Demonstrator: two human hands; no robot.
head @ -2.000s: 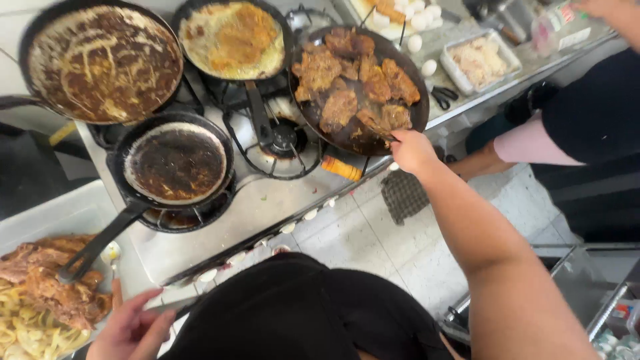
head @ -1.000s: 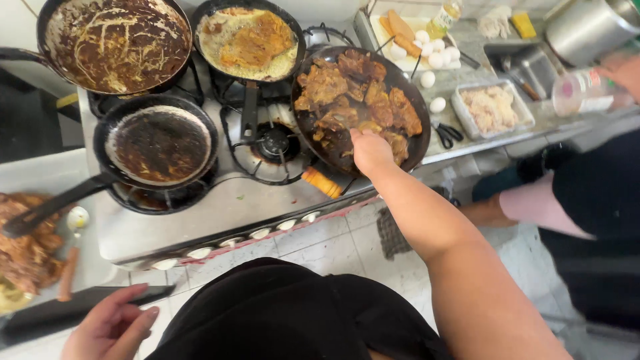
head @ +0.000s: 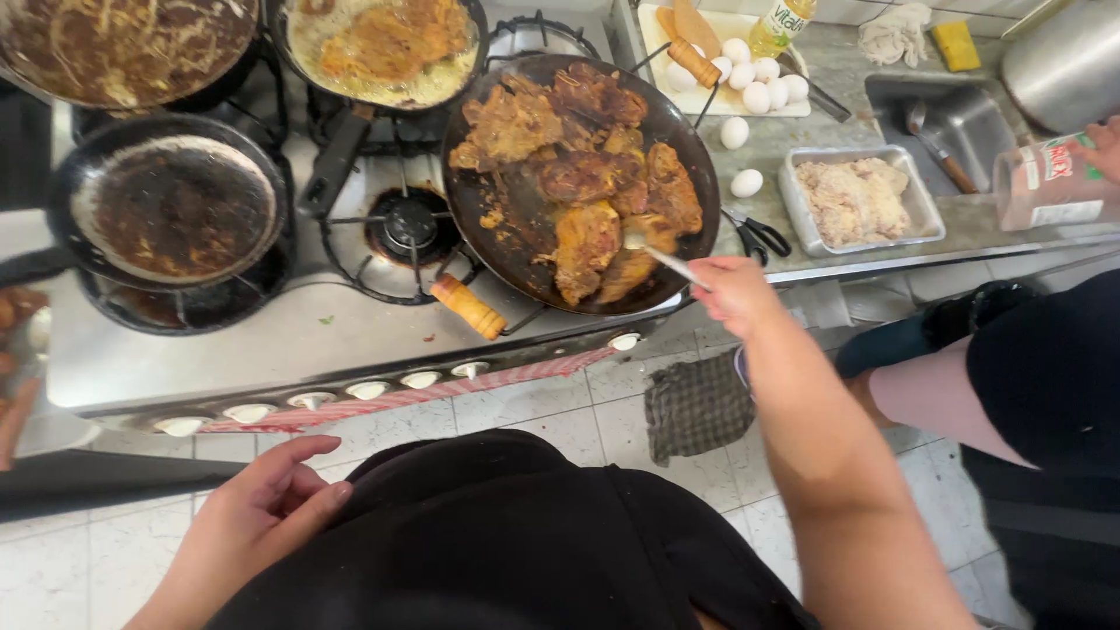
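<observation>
My right hand (head: 735, 293) grips the light handle of a utensil (head: 669, 262), probably a spoon, whose head rests among the browned meat pieces (head: 586, 175). These lie in a wide dark pan (head: 516, 254) with wooden-gripped handles, on the right of the stove. My left hand (head: 289, 494) holds nothing, its fingers loosely curled in front of the black apron. Behind the burner, a smaller frying pan (head: 479, 66) holds a piece of meat (head: 394, 39) in bubbling fat. At the left is a black frying pan (head: 175, 201) with dark residue, and above it a larger residue-coated pan (head: 122, 52).
Right of the stove are white eggs (head: 757, 96), a cutting board (head: 652, 44), an oil bottle (head: 781, 26), black-handled scissors (head: 757, 236), a metal tray of breaded-looking food (head: 853, 201) and a sink (head: 945, 122). Another person's hand (head: 1101, 149) holds a clear plastic container (head: 1041, 184). A checked cloth (head: 700, 407) hangs low.
My right hand, over the meat one second ago, is now at the wide pan's right rim with the utensil visible. The meat pieces sit differently. The view has shifted right.
</observation>
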